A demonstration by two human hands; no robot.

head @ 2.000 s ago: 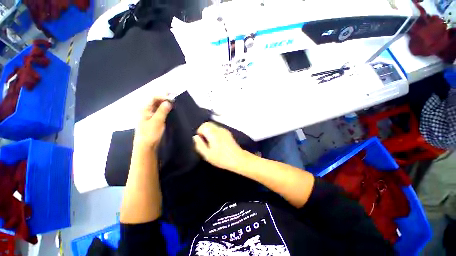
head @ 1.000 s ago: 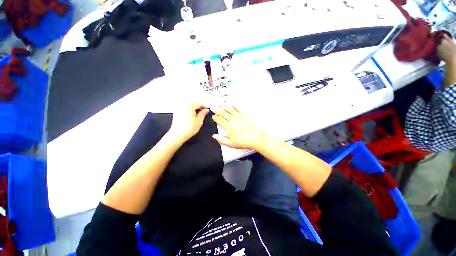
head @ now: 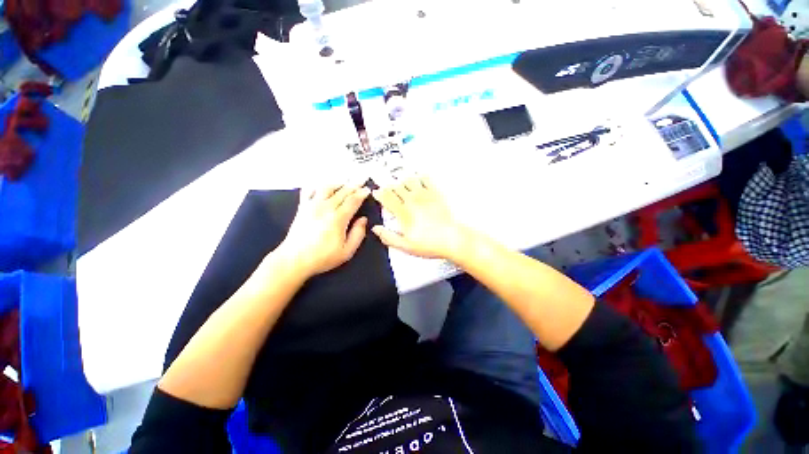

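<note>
A black garment panel lies from just in front of the needle area down over the table edge into my lap, where it merges with the black shirt. My left hand lies flat on the panel, fingers towards the needle. My right hand rests at the panel's right edge, fingertips close to the left hand's. The panel's upper edge lies between the fingertips, just short of the presser foot. The white sewing machine stands beyond my hands. Whether the edge is under the foot cannot be told.
A flat stack of dark panels lies at the table's far left, with black bundles behind. A black rectangle and thin dark tools lie on the machine bed. Blue bins with dark red pieces stand around. Another person's checked sleeve shows at right.
Both hands have brought the black panel from near the lap up to the needle area. Since one second ago, my left hand has flattened onto the panel. The view has shifted slightly.
</note>
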